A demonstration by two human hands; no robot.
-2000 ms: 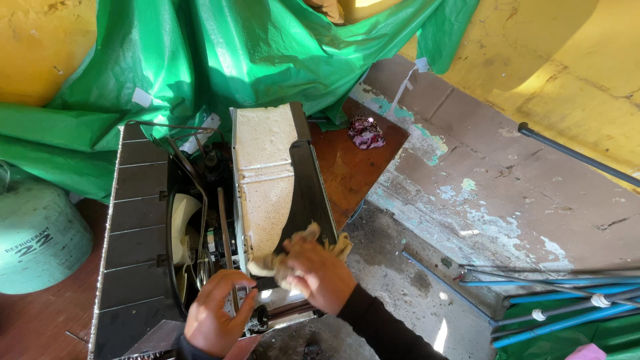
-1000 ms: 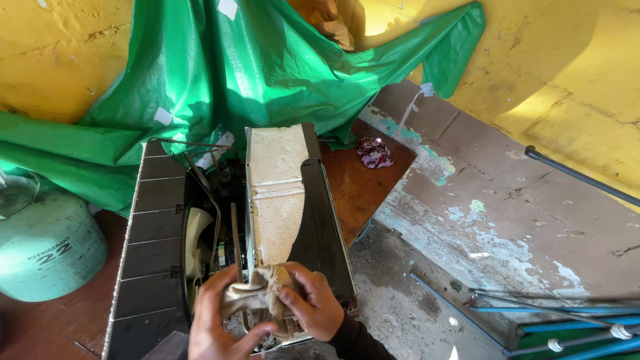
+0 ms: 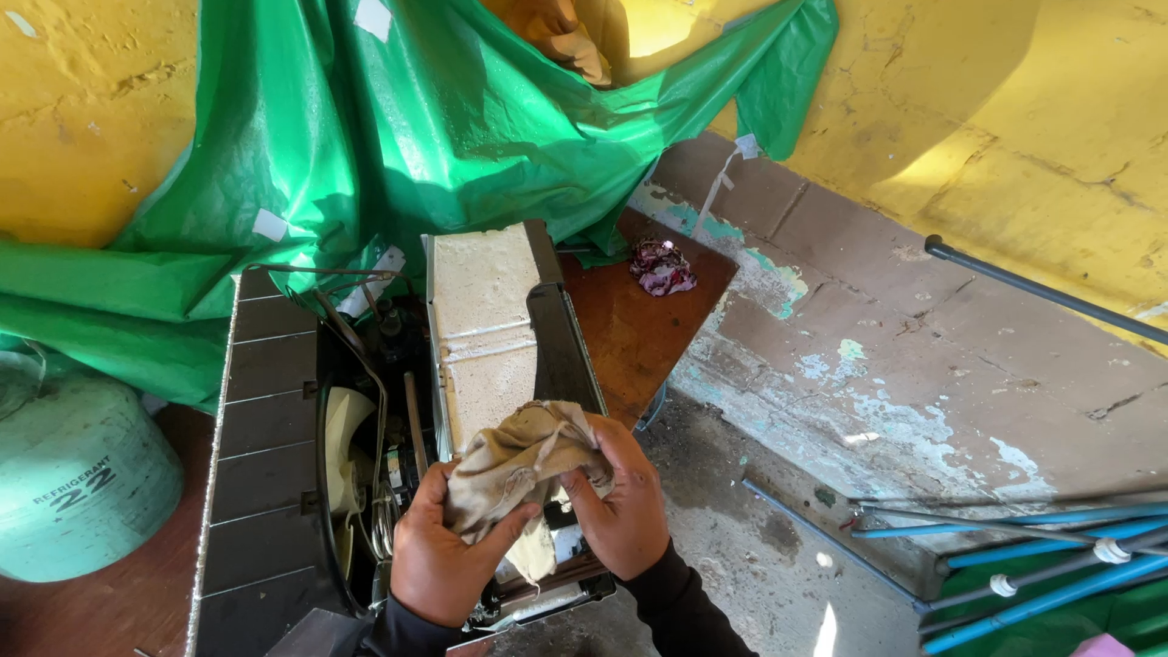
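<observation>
A crumpled beige cloth rag [image 3: 520, 456] is bunched between both hands, above the near end of an opened air conditioner. My left hand [image 3: 447, 543] grips its left side, with the thumb across the front. On its right side my right hand [image 3: 625, 502] pinches the cloth. Beneath and beyond the rag runs the unit's white foam insulation [image 3: 484, 319] beside a black housing [image 3: 568, 356]. To the left lie a cream fan [image 3: 347, 447], copper tubing [image 3: 413, 424] and a dark finned coil side panel [image 3: 265, 447]. The rag and hands hide part of the near end.
A green refrigerant cylinder [image 3: 87, 484] stands at the left on the brown tabletop [image 3: 630, 319]. A patterned cloth [image 3: 662, 268] lies on its far right part. A green tarp [image 3: 429, 137] hangs behind. Blue and grey pipes [image 3: 1049, 584] lie at the lower right.
Two seconds ago my right hand held the rag against the black housing, with my left hand apart from it. Both hands now hold the rag, raised over the unit.
</observation>
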